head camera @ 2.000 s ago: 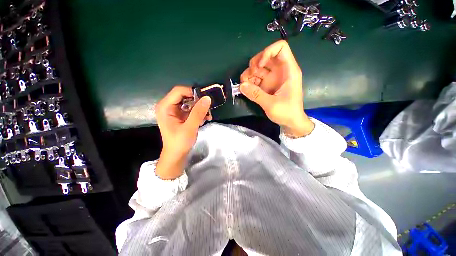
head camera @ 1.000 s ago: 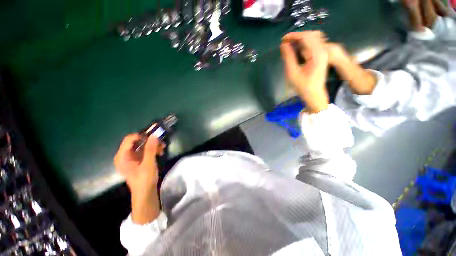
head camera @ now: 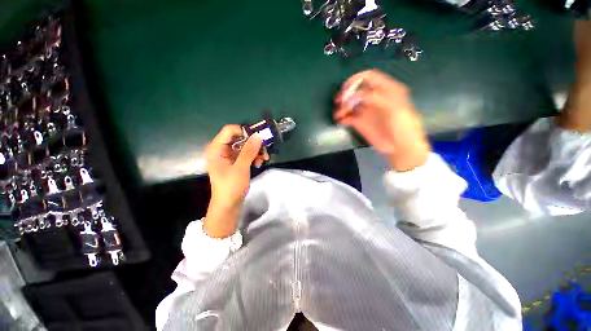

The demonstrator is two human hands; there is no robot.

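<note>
My left hand (head camera: 233,158) holds a small dark unit (head camera: 264,132) with a white patch on its face. A silver clip (head camera: 284,125) sticks out of its right end, and part of another shows by my left fingers. My right hand (head camera: 382,116) is blurred, above the mat to the right of the unit and apart from it. Its fingers are bent together, with a pale shiny spot at the fingertips; whether they hold something cannot be told. Loose silver clips (head camera: 376,32) lie at the far edge.
A large black tray (head camera: 123,194) with rows of clipped units is at the left, with an empty black tray (head camera: 81,304) below it. More clips (head camera: 509,16) lie at the upper right. A neighbour's sleeve (head camera: 551,165) and forearm are at right, near a blue stool (head camera: 470,161).
The view has swung back toward the tray. My right hand has come back from beside the neighbour's hands toward my left hand. A clip now shows where my right hand was two seconds ago.
</note>
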